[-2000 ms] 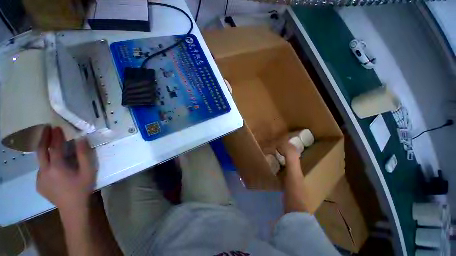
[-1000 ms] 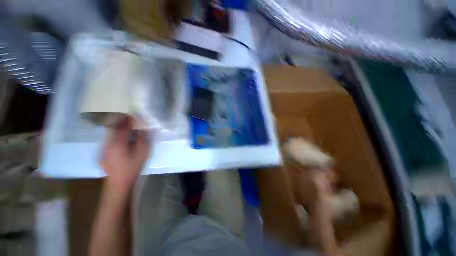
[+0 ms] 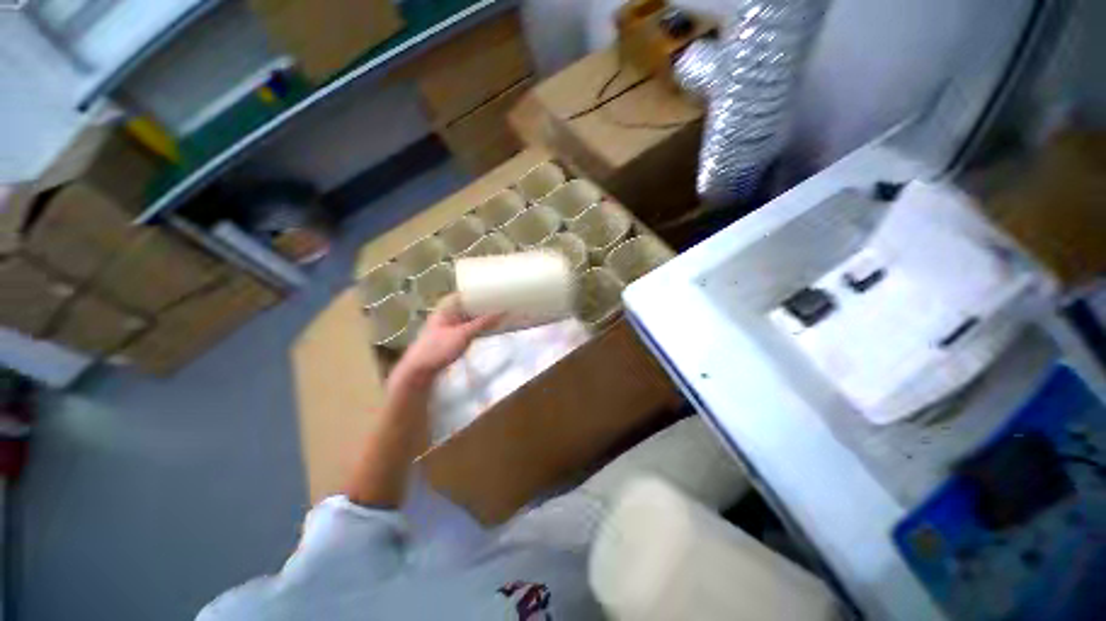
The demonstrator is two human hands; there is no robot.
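My left hand [image 3: 443,340] grips a cream housing [image 3: 516,285] on its side, above the open carton [image 3: 546,419] at the wearer's left. Rows of upright cream housings [image 3: 422,257] with open tops fill much of that carton. A second cream housing [image 3: 685,558], blurred, is at the bottom edge over the lap, beside the machine table. No fingers show on it, and my right hand is not in view. The white angled fixture [image 3: 922,297] on the table has no housing on it and shows its small black pads.
Whitish packing sheet [image 3: 497,364] lies in the carton's near part. The white table's edge [image 3: 740,425] is close on the right, with the black block [image 3: 1013,479] on a blue mat [image 3: 1067,522]. A silver duct [image 3: 758,97] and closed cartons [image 3: 613,109] stand behind.
The view has swung left from the right-hand carton to the left-hand one. My left hand has moved from the table to this carton with a housing. The fixture is now uncovered. My right hand has left view.
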